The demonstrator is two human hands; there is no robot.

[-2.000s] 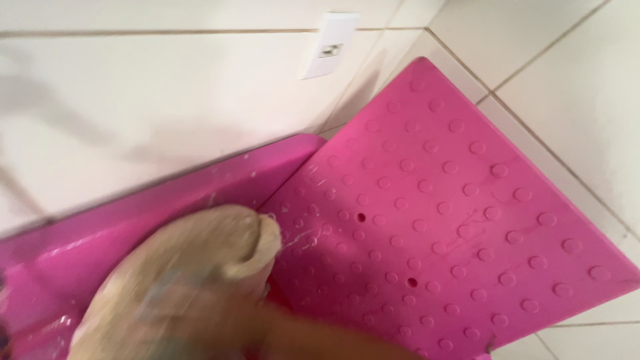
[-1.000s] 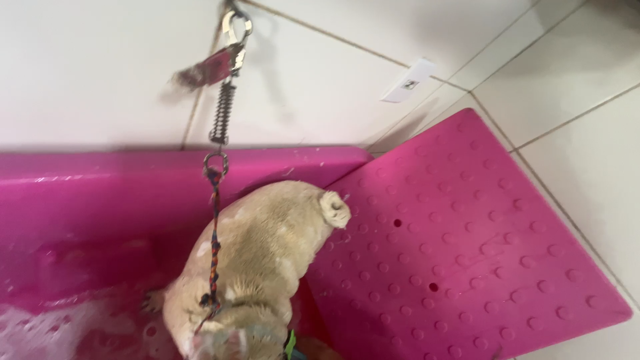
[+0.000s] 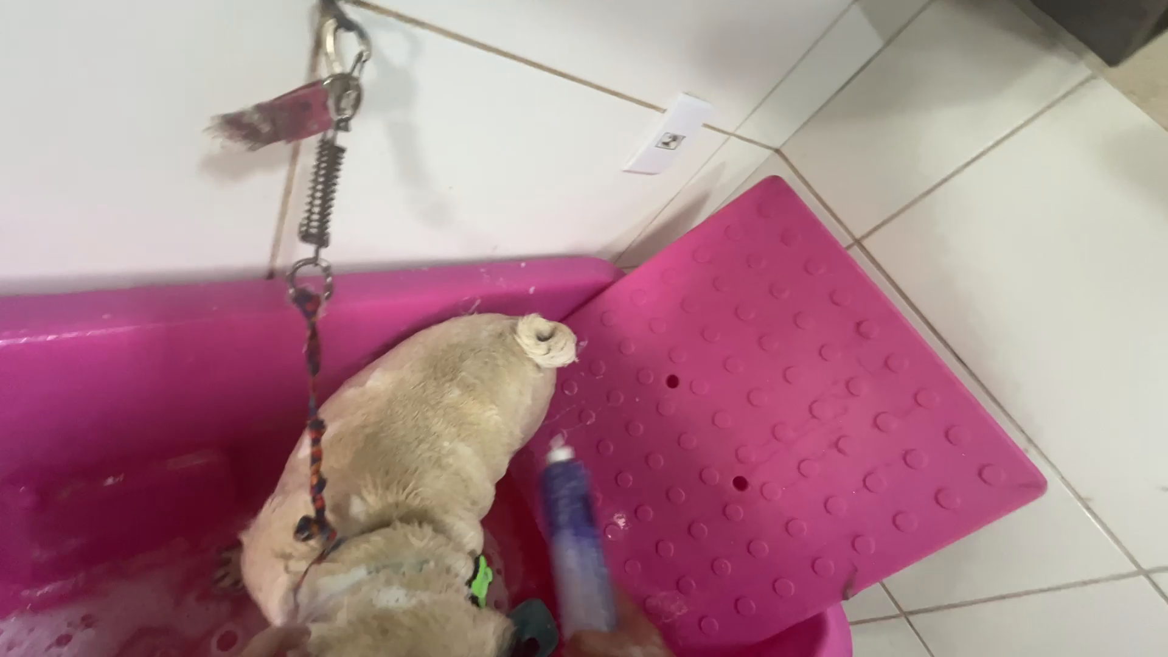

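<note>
A wet, cream-coated dog (image 3: 429,438) with a curled tail stands in a pink plastic tub (image 3: 137,365). A braided cord (image 3: 315,438) runs from its neck up to a metal spring and a clip (image 3: 345,50) at the wall. My right hand (image 3: 616,634), partly cut off by the lower edge, grips a blurred blue and whitish tube or bottle (image 3: 575,538), white tip upward, beside the dog. What looks like part of my left hand (image 3: 274,641) shows at the bottom edge by the dog's neck; its fingers are mostly hidden. A bright green piece (image 3: 481,580) lies at the neck.
A pink studded ramp or panel (image 3: 794,411) with small holes slopes at the tub's right end. White tiled wall (image 3: 511,164) with a wall plate (image 3: 669,135) stands behind. Tiled floor (image 3: 1049,274) lies at right, a dark object (image 3: 1095,23) at the upper right. Sudsy water covers the tub bottom.
Two seconds ago a blurred hand was on the dog's back; it is no longer there. The blue and whitish container has come into view in my right hand.
</note>
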